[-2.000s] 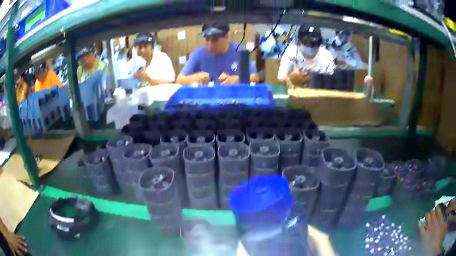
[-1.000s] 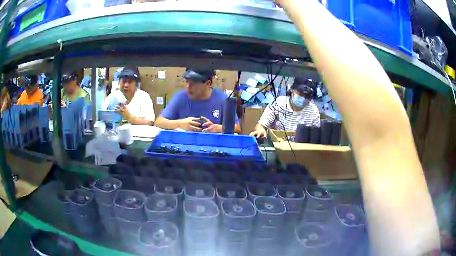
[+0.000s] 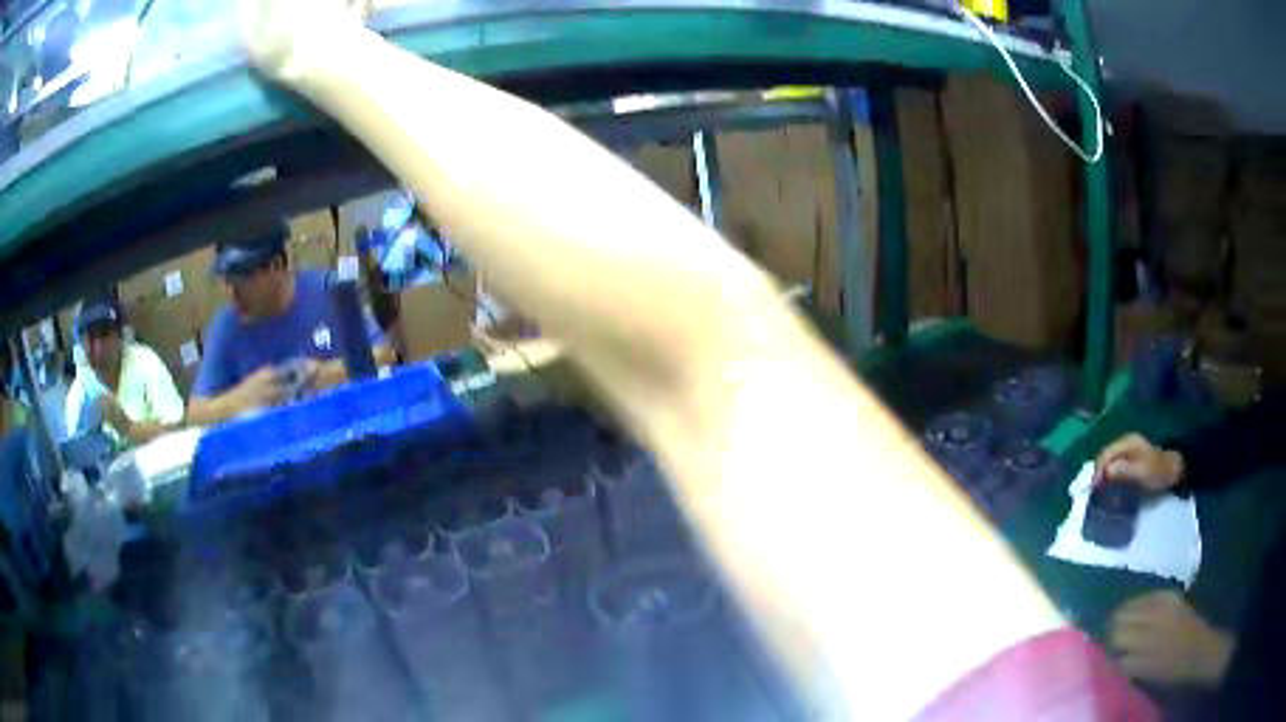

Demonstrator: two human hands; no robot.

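Observation:
My right arm crosses the view from the lower right, with a red sleeve at its bottom end. My right hand (image 3: 299,40) is at the overhead shelf's edge at the upper left, overexposed and blurred; its fingers and anything in them cannot be made out. My left hand is not in view. Stacks of dark grey housings (image 3: 420,581) stand on the bench below the arm, with round hubs inside their open tops. My forearm hides part of the stacks.
A blue bin (image 3: 327,430) lies behind the stacks. The green overhead shelf (image 3: 607,50) spans the top. At right, a neighbouring person's hands are over a white cloth (image 3: 1171,543) with a dark housing. Two people sit across the bench.
The view has turned right. My right arm rose to the shelf and now slants to the upper left. The blue container seen earlier in front of the stacks is out of view.

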